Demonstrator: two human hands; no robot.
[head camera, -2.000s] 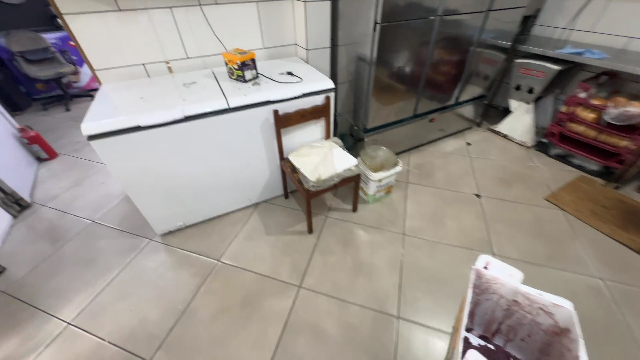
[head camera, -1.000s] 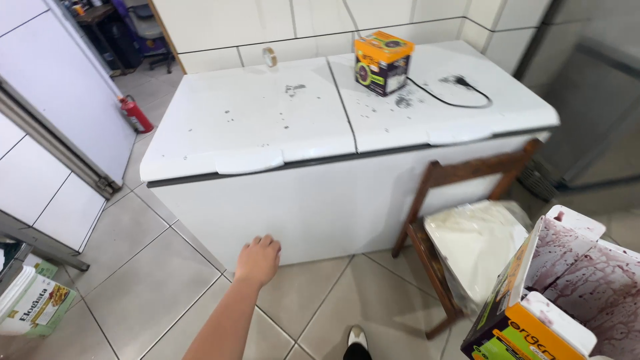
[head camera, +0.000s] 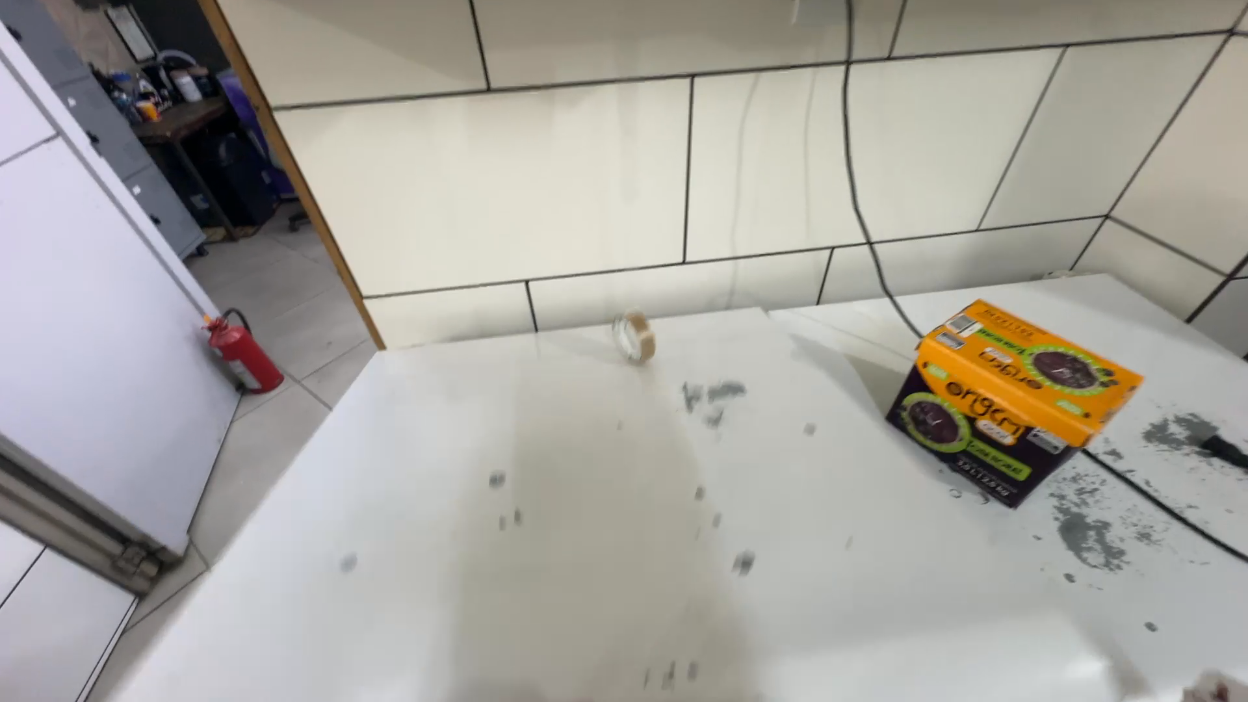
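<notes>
Neither of my hands can be made out in the head view. The white lid of a chest freezer (head camera: 585, 526) fills the lower part, worn grey in patches. A closed orange and dark purple carton (head camera: 1004, 400) stands on its right half. A roll of tape (head camera: 635, 336) stands on edge near the back of the lid. A black cable (head camera: 858, 195) runs down the wall behind the carton, and a black plug (head camera: 1224, 450) lies at the right edge. A small stained piece of something pale (head camera: 1214, 685) shows at the bottom right corner.
A tiled wall (head camera: 526, 185) rises behind the freezer. On the left, a red fire extinguisher (head camera: 246, 356) stands on the tiled floor beside a white panel (head camera: 88, 263). Beyond the opening are a dark desk (head camera: 185, 119) with things on it and grey cabinets (head camera: 161, 210).
The view has moved in close over the freezer lid. My left hand, seen in front of the freezer a second ago, is out of view. The stained open carton has nearly left the view.
</notes>
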